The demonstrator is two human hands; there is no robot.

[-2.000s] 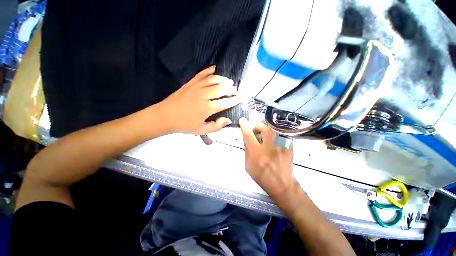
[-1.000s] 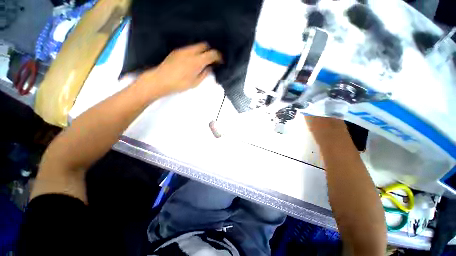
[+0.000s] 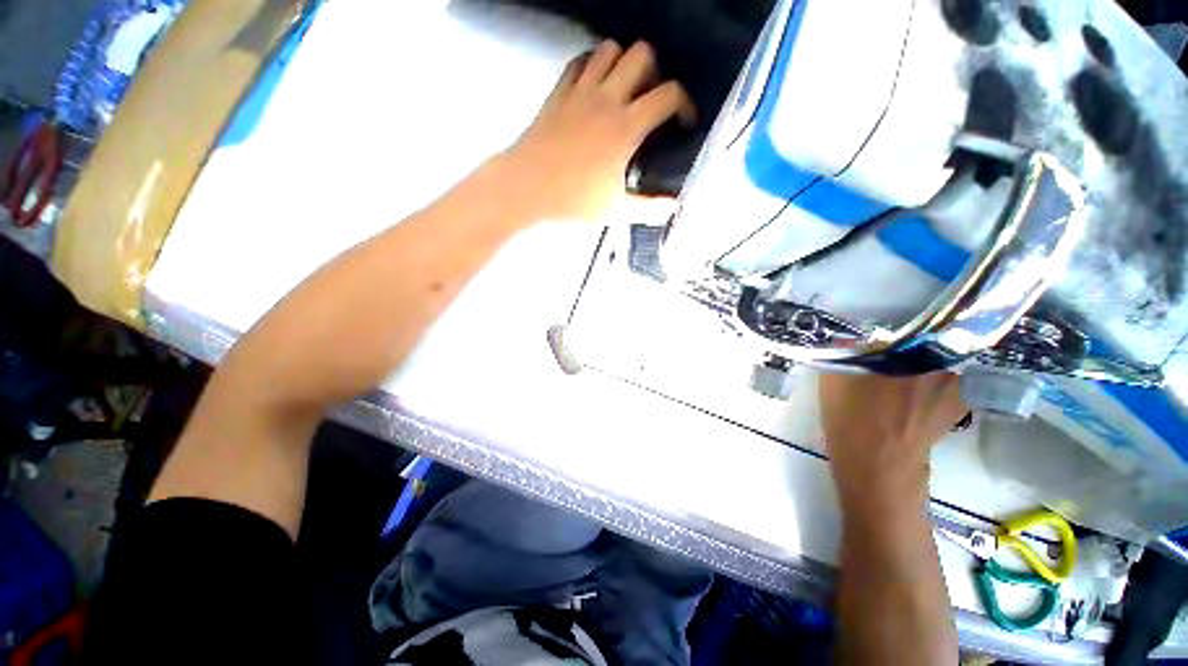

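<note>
The black cloth (image 3: 710, 46) lies at the top centre, bunched left of and behind the white sewing machine head (image 3: 847, 117). My left hand (image 3: 599, 130) is curled over its near edge, with a dark fold under the fingers; the thumb is hard to make out. A small grey ribbed patch (image 3: 645, 250) shows beside the needle area, whose tip is hidden by the curved metal guard (image 3: 964, 299). My right hand (image 3: 892, 416) is under the machine head, right of the needle area, its fingers partly hidden. Whether it holds anything cannot be seen.
Snips with yellow and green loops (image 3: 1029, 572) lie at the right on the white table (image 3: 430, 351). A small brown tab (image 3: 564, 349) lies near the needle plate. A tan taped bundle (image 3: 143, 208) and red-handled scissors (image 3: 35, 169) are at the far left.
The black cloth has moved up and away, uncovering the white table at left. My left hand has followed it up and right. My right hand has moved from the needle area to under the machine head.
</note>
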